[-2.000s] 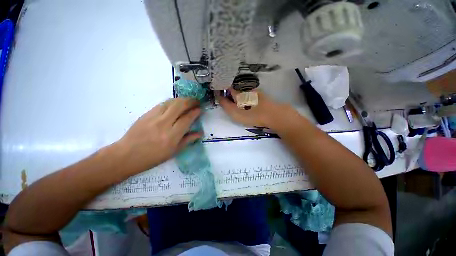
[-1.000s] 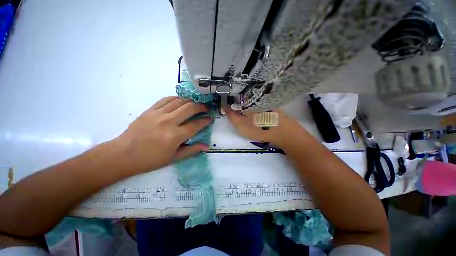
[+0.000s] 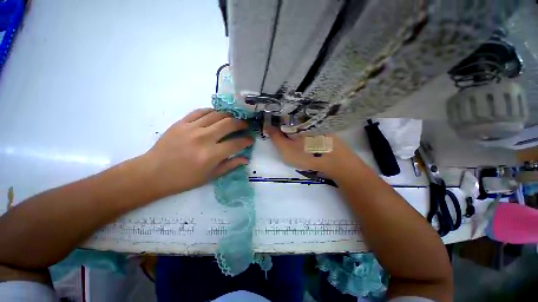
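A sheer sea-green strip (image 3: 236,200) runs from the presser foot (image 3: 262,125) down over the table's front edge. Its part behind the foot is ruffled. My left hand (image 3: 200,144) lies flat on the strip just left of the foot, fingers spread, pressing it to the bed. My right hand (image 3: 304,153) is at the right of the foot, its fingertips at the needle area and partly hidden by the sewing machine head (image 3: 318,53). I cannot tell whether it pinches fabric.
A black screwdriver (image 3: 382,147) lies by a white wad (image 3: 404,135). Black-handled scissors (image 3: 443,206) lie at the right, with a pink object (image 3: 516,224) beyond. Thread snips (image 3: 315,176) are under my right wrist. Green ruffles (image 3: 354,274) hang below the edge. A blue basket (image 3: 9,26) is far left.
The view has shifted, with the machine head looming larger. The strip's lower end shows a wavy edge, and more ruffle shows behind the foot. Both hands stay beside the foot.
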